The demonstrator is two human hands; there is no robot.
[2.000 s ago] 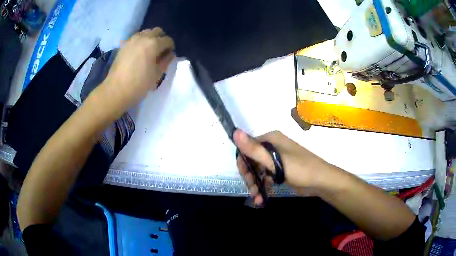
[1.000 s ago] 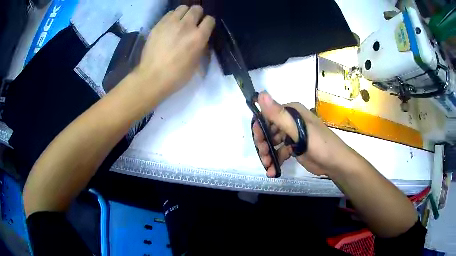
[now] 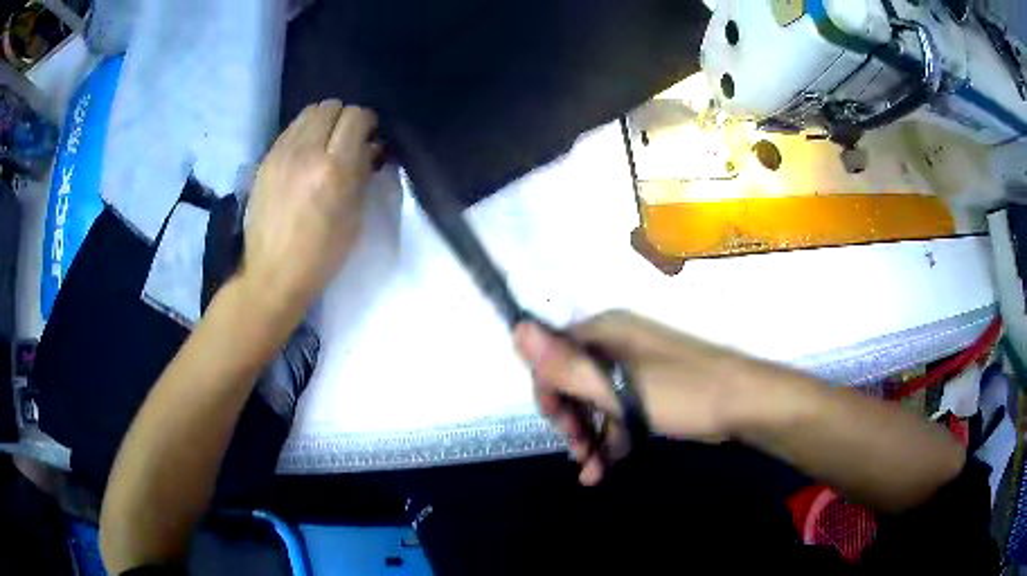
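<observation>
A large black garment panel (image 3: 484,79) lies across the back of the white table. My left hand (image 3: 315,186) grips its near left edge, fingers curled on the cloth. My right hand (image 3: 597,394) holds black tailor's shears (image 3: 479,264) by the handles. The blades point up and left, their tips at the black panel close beside my left fingers. The shears are blurred, and I cannot tell whether the blades are apart. More black cloth (image 3: 101,338) and a grey-backed fabric (image 3: 197,101) lie at the left, partly behind my left forearm.
The white lockstitch sewing machine (image 3: 811,56) stands at the right, over a lit bed with an orange strip (image 3: 788,225). A tape measure (image 3: 439,447) runs along the table's front edge. A red basket (image 3: 839,523) is below right, a blue stool (image 3: 360,551) below left.
Compared with one second ago, both hands and the shears appear further left and lower in the view. The machine and black panel have also shifted left in view.
</observation>
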